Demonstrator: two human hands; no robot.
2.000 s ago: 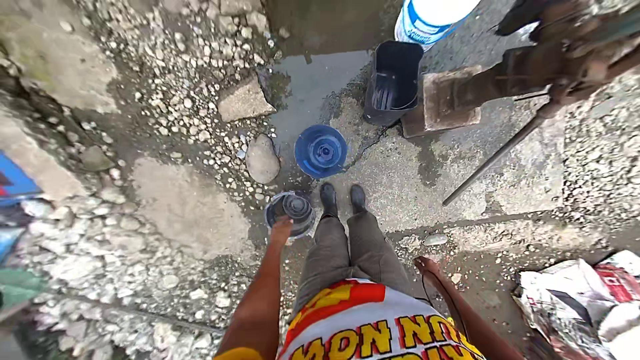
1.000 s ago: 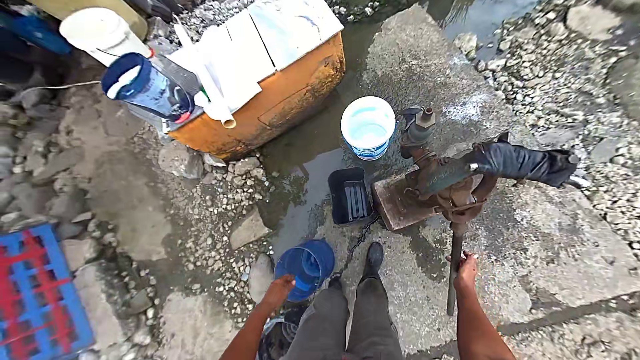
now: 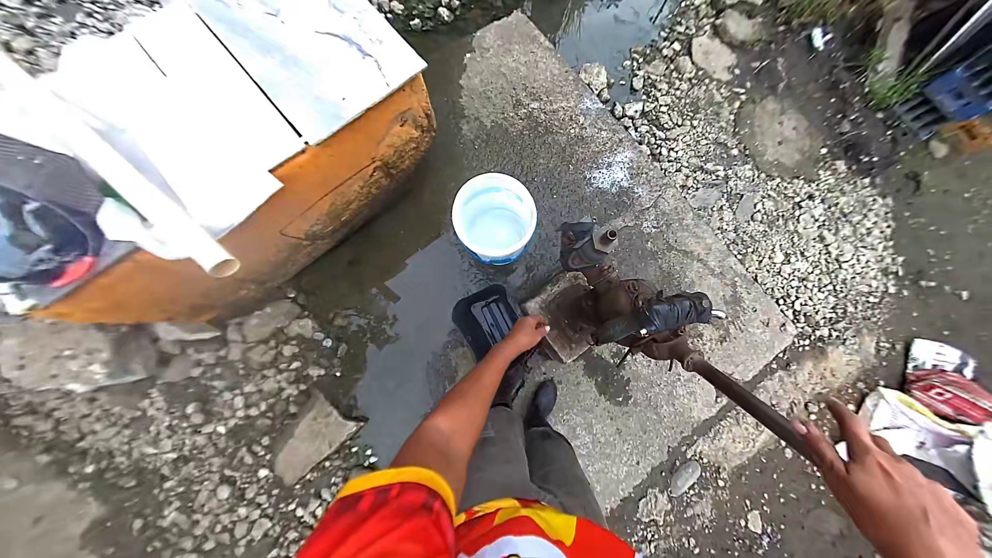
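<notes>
A rusty hand water pump [image 3: 624, 306] stands on a concrete block, its long metal handle [image 3: 748, 403] slanting down to the right. My right hand [image 3: 876, 480] is at the handle's end, fingers spread, touching or very near it; a firm grip is not visible. My left hand [image 3: 527, 333] is above the left edge of the block, beside a black plastic tray [image 3: 487, 314]; whether it holds anything cannot be told. A white bucket [image 3: 494, 217] with blue on its side stands on the wet slab, up and left of the pump.
An orange box [image 3: 349, 194] with white panels and a white pipe [image 3: 155, 194] lies at upper left. Shallow water [image 3: 411, 341] borders the concrete slab [image 3: 542, 116]. A loose rock [image 3: 314, 438] lies at lower left, sacks [image 3: 938, 403] at right. My boots stand on the slab.
My left hand was at the blue bucket a second ago and is now beside the pump's block. The blue bucket is out of sight. The view has shifted a lot.
</notes>
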